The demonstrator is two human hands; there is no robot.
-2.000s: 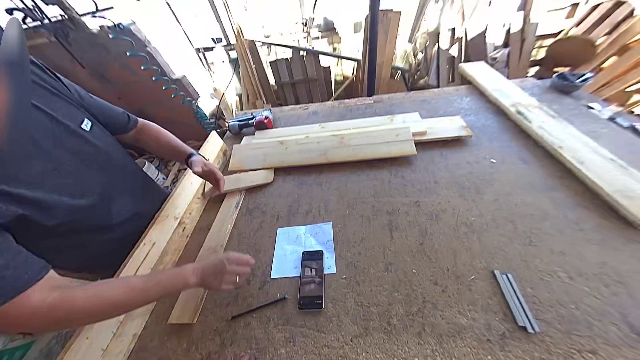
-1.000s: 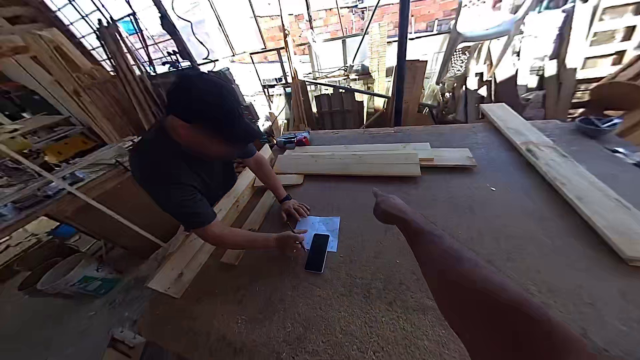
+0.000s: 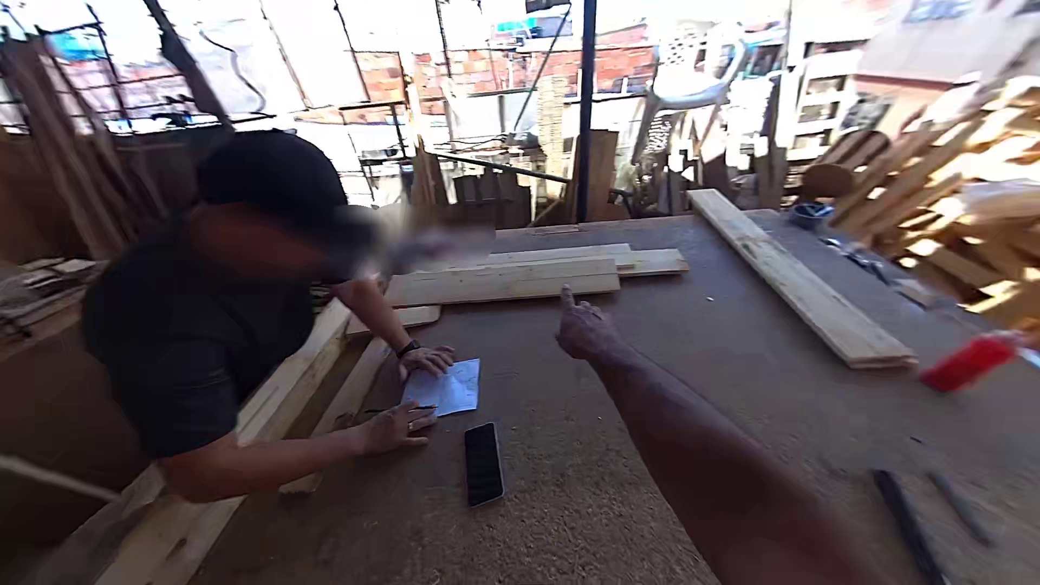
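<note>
My right hand (image 3: pixel 587 327) reaches in from the lower right above the worktable (image 3: pixel 569 504). Its index finger points at the stacked pale boards (image 3: pixel 504 284); the other fingers are partly curled and hold nothing. My left hand is out of view. To the left, a co-worker in a dark cap leans over the table, both hands at a white paper (image 3: pixel 455 388). A pencil-like stick (image 3: pixel 418 408) lies across the paper beside the co-worker's lower hand. Between the paper and my forearm rests a dark-screened phone (image 3: pixel 484 465).
Long boards (image 3: pixel 284 398) run along the left edge. A wide plank (image 3: pixel 800 280) lies at the right, near a small bowl (image 3: pixel 811 214). A blurred red object (image 3: pixel 967 362) is at the right edge, above dark strips (image 3: pixel 906 524). Scrap wood stands behind.
My right hand, absent two seconds ago, now points over the table. The co-worker's hands have come to the paper. A red object has appeared at the right. The view has shifted.
</note>
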